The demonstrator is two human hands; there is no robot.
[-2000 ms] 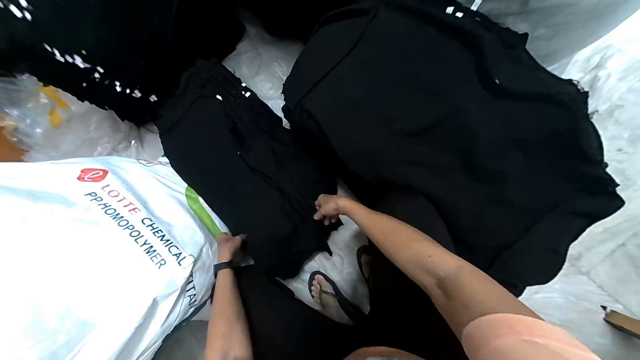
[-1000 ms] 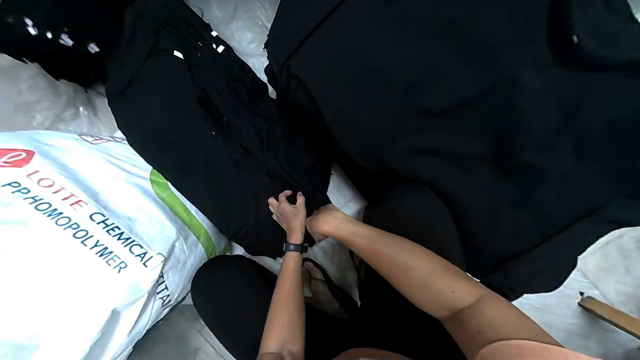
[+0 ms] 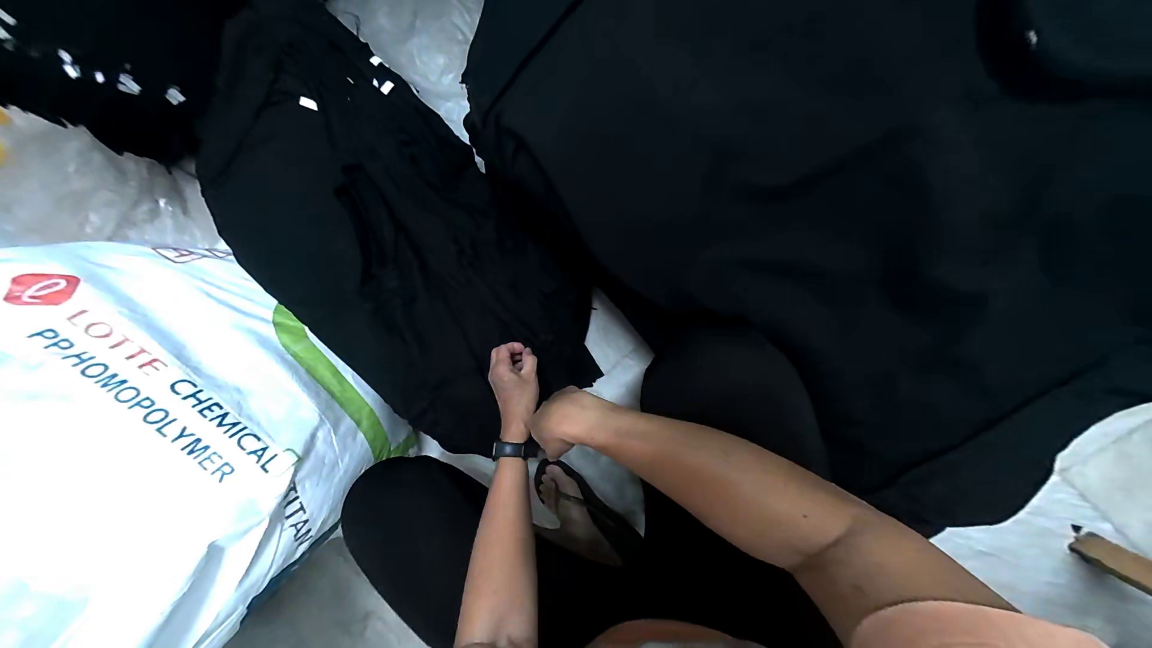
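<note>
Black fabric pieces (image 3: 405, 243) lie in a long pile in front of me, with small white tags near the far end. Over the near end of the pile is my left hand (image 3: 514, 378), fingers curled, a dark band on its wrist; whether it pinches fabric cannot be made out. My right hand (image 3: 567, 418) is bent down right beside the left wrist, its fingertips hidden, so its grip does not show. To the right spreads a large black cloth (image 3: 810, 198), reaching close to my knee.
A white printed woven sack (image 3: 135, 432) stands at the left. More black fabric with white tags (image 3: 99, 63) lies at the upper left, on clear plastic sheeting (image 3: 99, 193). A wooden stick-like piece (image 3: 1111, 558) is at the lower right. My sandalled foot (image 3: 576, 504) is below my hands.
My left hand has moved right from the pile's left edge, beside the sack, to a place next to my right hand. The view has moved closer to the pile.
</note>
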